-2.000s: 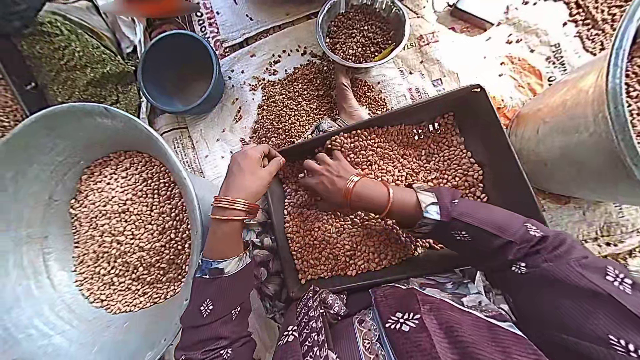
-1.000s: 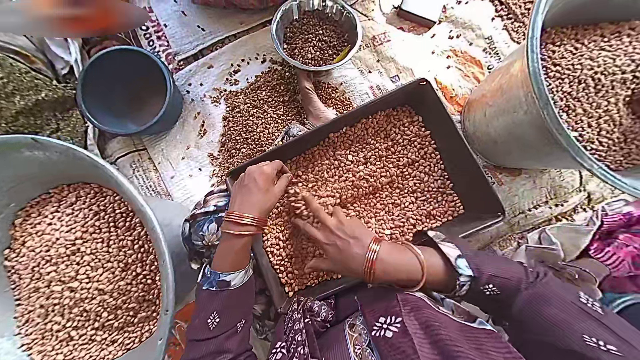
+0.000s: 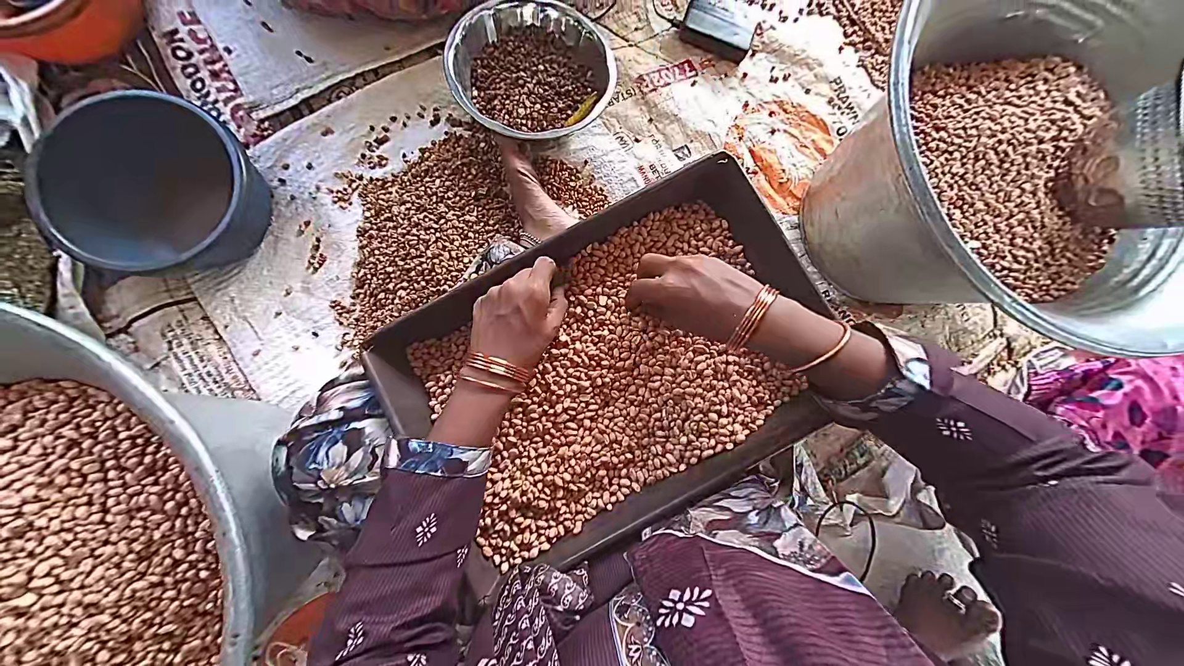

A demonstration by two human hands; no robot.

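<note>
A dark rectangular tray [image 3: 749, 222] full of small reddish-brown nuts or beans [image 3: 629, 398] lies tilted across my lap. At the tray's far left edge is my left hand [image 3: 518, 310], its fingers curled at the rim; whether it pinches a nut or the rim cannot be told. My right hand [image 3: 694, 294] rests low over the nuts in the upper right part of the tray, fingers bent down and fingertips hidden, so its hold is unclear. Orange-gold bangles circle both wrists.
Metal tubs of nuts stand at the left [image 3: 222, 518] and right [image 3: 860, 213]. Beyond the tray are a dark blue bucket [image 3: 245, 199], a steel bowl [image 3: 606, 83] of darker nuts, and a loose pile [image 3: 416, 231] on printed sacks [image 3: 277, 185]. My bare foot shows beside that pile.
My right hand has moved away from my left hand, toward the tray's far right part, and its spread fingers have curled. The view has shifted.
</note>
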